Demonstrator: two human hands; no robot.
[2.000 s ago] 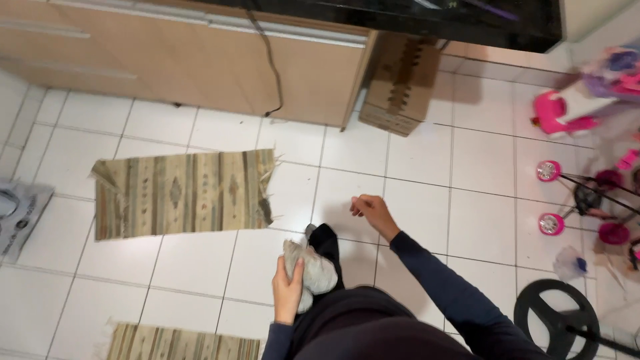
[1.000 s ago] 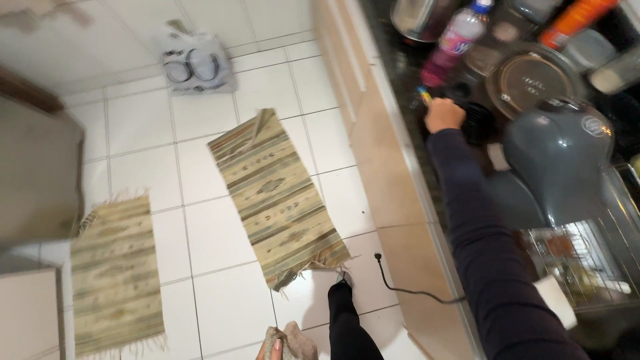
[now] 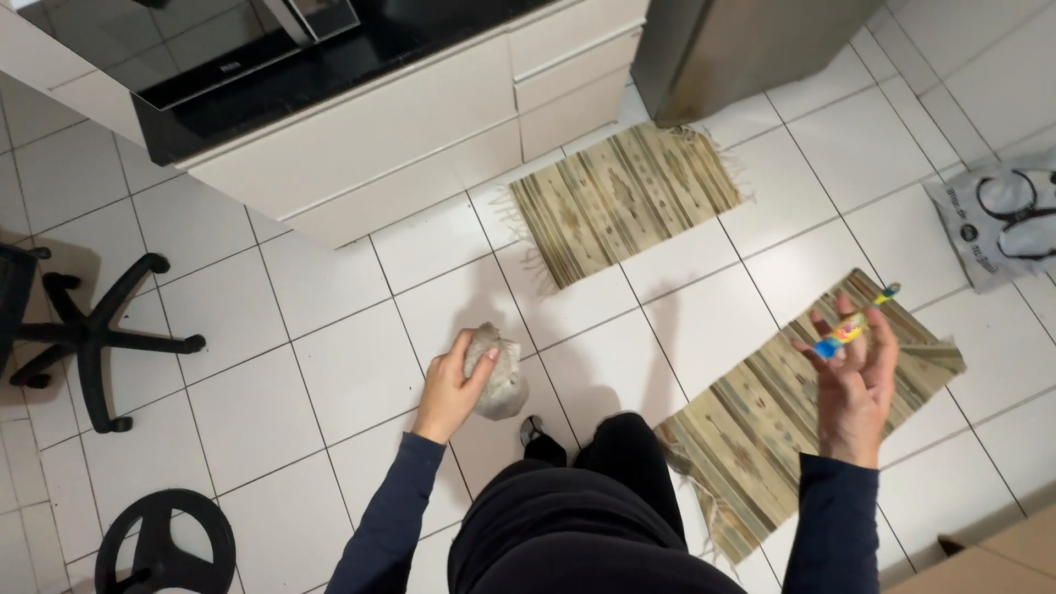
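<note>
My left hand (image 3: 452, 386) is closed around a greyish, bundled cloth-like item (image 3: 497, 375), which hangs rounded below the fingers over the floor tiles. On the right, my right hand (image 3: 854, 379) holds a small yellow item with a blue end (image 3: 843, 332) between thumb and fingers; a thin green and blue tip sticks out past the fingers. What exactly this small item is I cannot tell. Beneath my right hand lies a striped woven rug (image 3: 759, 412) with fringed ends.
A second striped rug (image 3: 627, 202) lies by the white drawer cabinet (image 3: 396, 140) and the refrigerator (image 3: 742, 49). At the left stand a black chair base (image 3: 91, 334) and a black wheel-like object (image 3: 165, 549). A printed plastic bag (image 3: 1002, 223) is on the floor at the right.
My right hand has left the cluttered counter, where it was one second ago, and is now over the rug with the small yellow item. The view has turned strongly.
</note>
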